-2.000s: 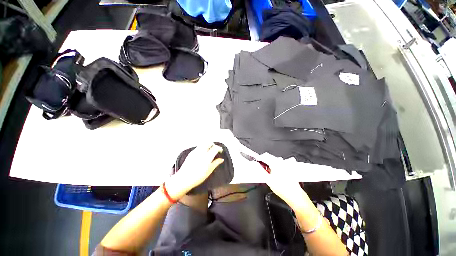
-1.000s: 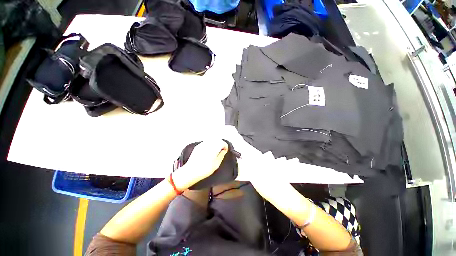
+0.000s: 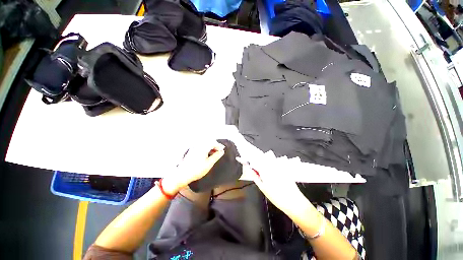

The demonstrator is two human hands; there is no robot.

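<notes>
A small black fabric pouch is at the table's near edge, in front of my lap. My left hand lies over its left side and grips it, thumb and fingers at its upper part. My right hand is at the pouch's right edge, closed around a small tool with a reddish part. The tool is mostly hidden and its tip is too small to make out. My palms are overexposed against the white table.
A wide stack of dark fabric panels with white labels lies on the table at right. Black bags lie at left and more pouches at the back. A blue crate stands below left, a checkered item below right.
Since two seconds ago, my right hand with the tool has come left to the pouch's edge. My left hand still holds the pouch, which is turned slightly. The camera view has shifted a little.
</notes>
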